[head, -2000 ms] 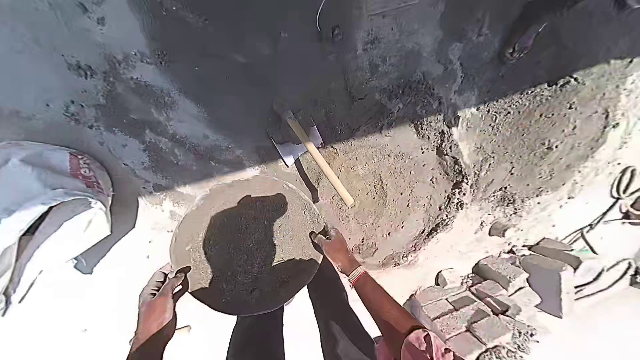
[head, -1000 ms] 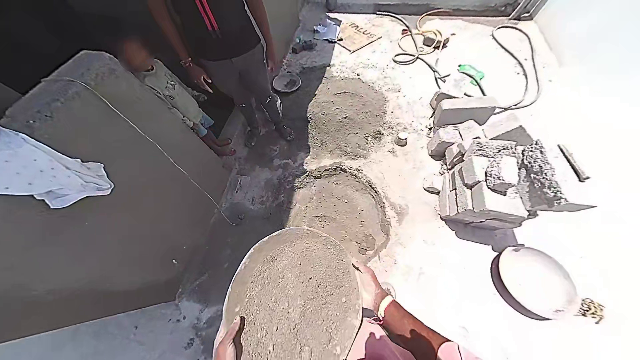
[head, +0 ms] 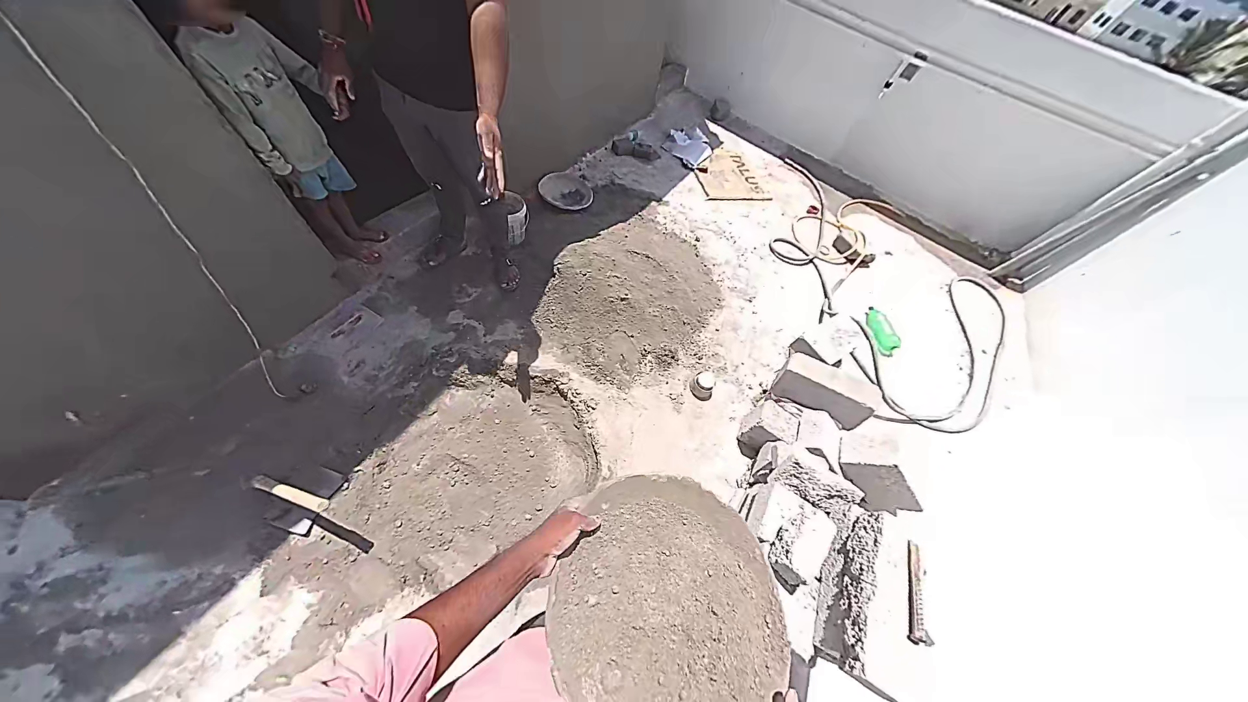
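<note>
A round pan full of grey sand or dry mortar mix (head: 673, 595) is close below me at the bottom of the view. My left hand (head: 565, 536) grips its rim at the upper left, thumb over the edge. Only fingertips of my right hand (head: 785, 695) show, at the pan's lower right rim by the frame's bottom edge. Past the pan lies a low ring-shaped heap of grey mix (head: 468, 468), with a hoe with a wooden handle (head: 292, 494) on the floor at its left side.
A second heap (head: 629, 297) rises farther back. Two people stand at the doorway, beside a bucket (head: 515, 218) and a shallow bowl (head: 565, 191). Broken concrete blocks (head: 804, 487) lie right of the pan, with a metal bar (head: 916, 595), hoses (head: 994, 341) and a green bottle (head: 882, 331) around them.
The view has swung round towards the doorway and parapet. The filled pan has stayed in my hands as the view turned. A standing person's hand is now held out in front of them.
</note>
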